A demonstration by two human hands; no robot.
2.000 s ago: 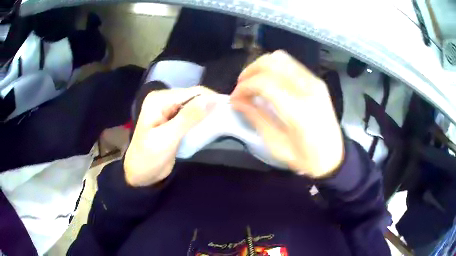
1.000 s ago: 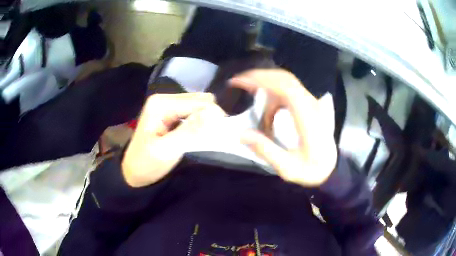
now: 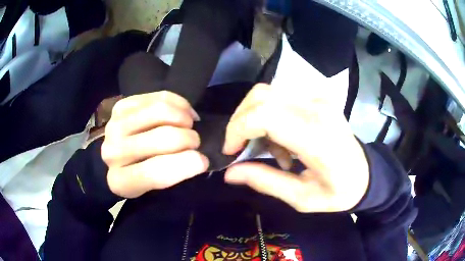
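A part-sewn garment piece [image 3: 214,138], dark on one side and white on the other, is held over my lap. My left hand [image 3: 153,145] has its fingers curled over the dark fabric. My right hand [image 3: 306,153] holds the piece near its lower edge, thumb and fingers slightly apart around it. A pointed white part [image 3: 308,74] stands up behind my right hand. A dark strip runs up from my left hand. The edge between my hands is partly hidden by my fingers.
The pale machine table edge [image 3: 387,30] curves across the upper right, with a thin dark tool [image 3: 450,19] on the table. Black and white cut pieces [image 3: 38,38] hang at the upper left and also at the right. Pale fabric [image 3: 30,178] lies at the lower left.
The piece has been turned so its dark side shows between my hands, with white points beyond my right hand. My left hand has moved left and its fingers now lie over the fabric.
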